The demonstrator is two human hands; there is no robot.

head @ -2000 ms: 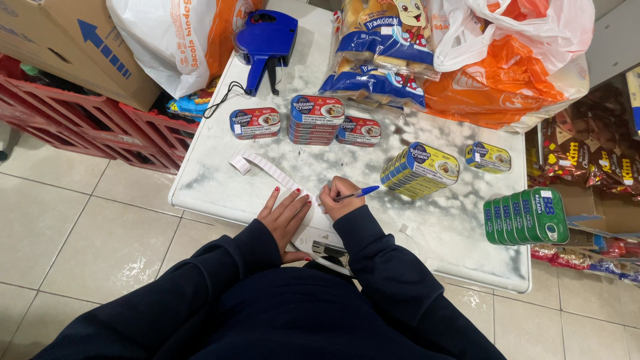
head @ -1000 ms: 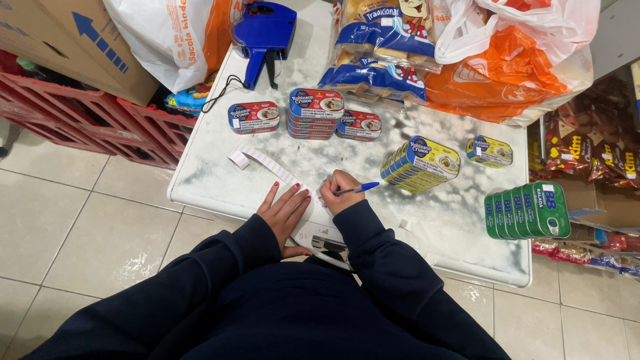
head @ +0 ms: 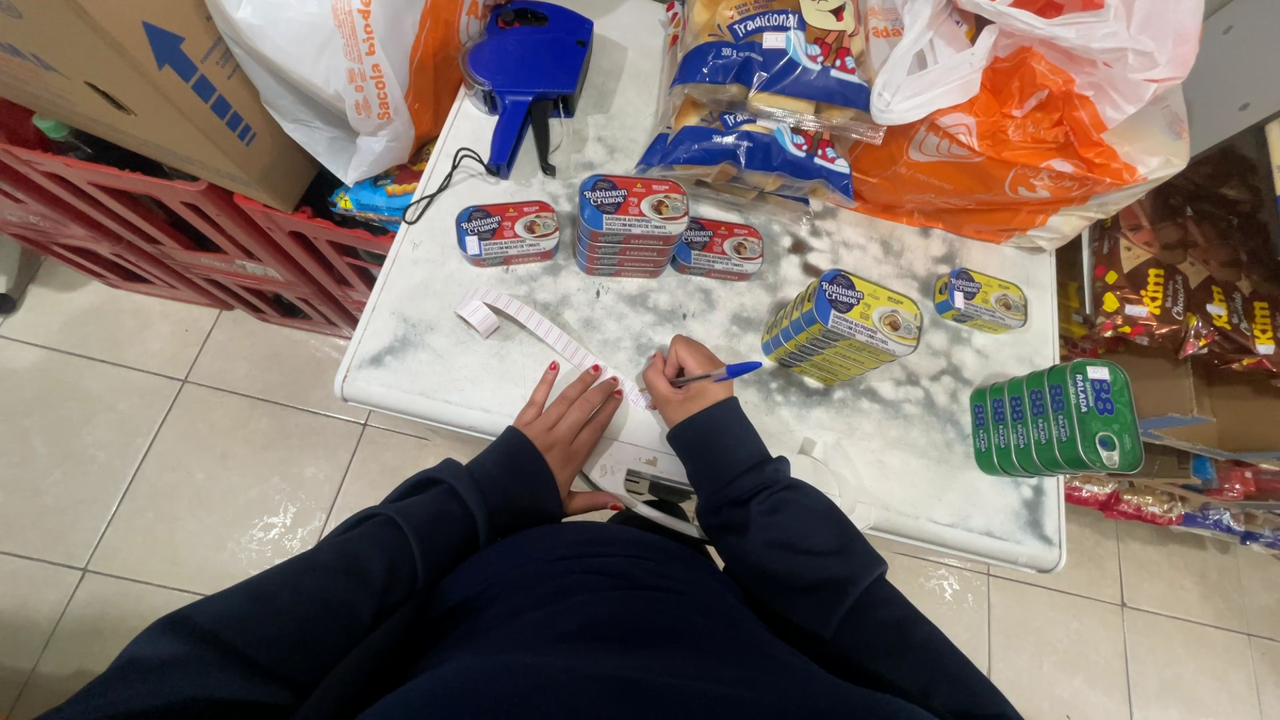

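My right hand [head: 687,380] grips a ballpoint pen with a blue cap [head: 738,371], its writing end hidden by the fingers over a strip of small labels [head: 545,336]. Flat beside it, fingers spread, my left hand [head: 572,428] presses on the strip close to the near table edge. The strip runs up and left to a curled end. Beyond it are red sardine tins [head: 507,234], some in a stack [head: 632,225]. Right of my right hand are stacked yellow tins [head: 842,326] and a single yellow tin [head: 980,299].
Green tins [head: 1055,417] stand in a row at the right table edge [head: 1062,520]. A blue price labeler [head: 528,75], bread packs [head: 745,160] and an orange-white bag [head: 1010,150] lie at the back. Red crates [head: 180,235] and a cardboard box [head: 150,90] flank the left; packaged sweets [head: 1180,270] the right.
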